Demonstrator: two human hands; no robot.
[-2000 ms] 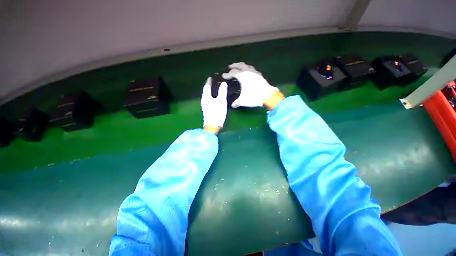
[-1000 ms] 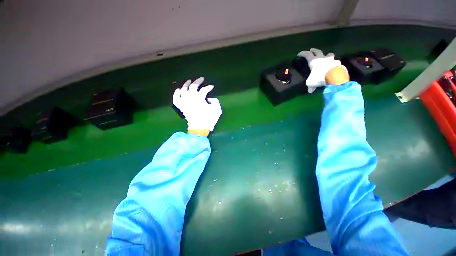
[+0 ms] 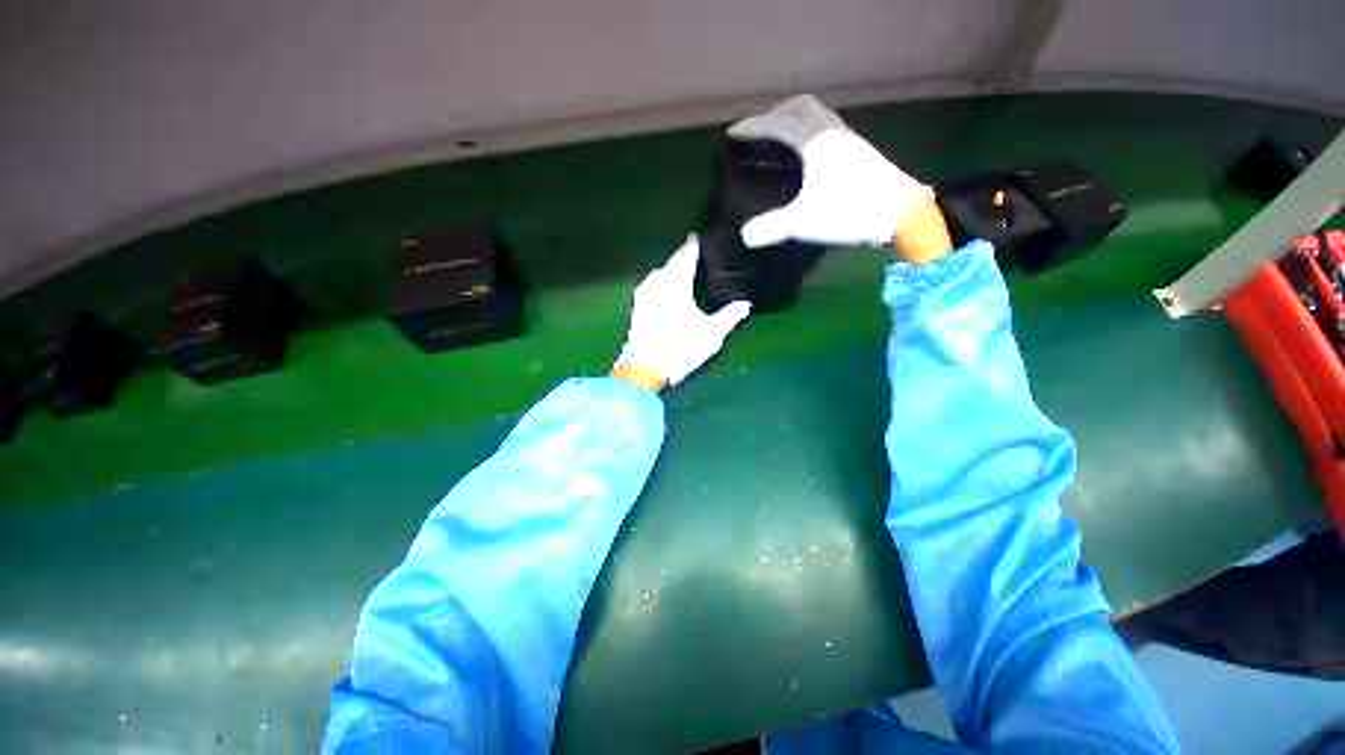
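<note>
My right hand (image 3: 844,180), in a white glove, holds a black box lid (image 3: 760,165) tilted over a black box base (image 3: 767,277). The lid seems to touch or nearly touch the base; the base's inside is hidden. My left hand (image 3: 679,319), also gloved, has its fingers and thumb around the base's lower left corner. Just right of my right wrist, an open box (image 3: 991,214) shows a small orange glint, and a closed-looking black box (image 3: 1069,214) touches it.
A closed black box (image 3: 457,289) with small gold lettering stands left on the green belt (image 3: 590,332), with several more further left. A pale slanted post (image 3: 1246,244) and a red tray (image 3: 1298,369) are at right. Part of a person's dark sleeve (image 3: 1254,605) shows at lower right.
My left hand has let go of a closed box and moved right to the open base. My right hand has moved left and now holds a lid over that base.
</note>
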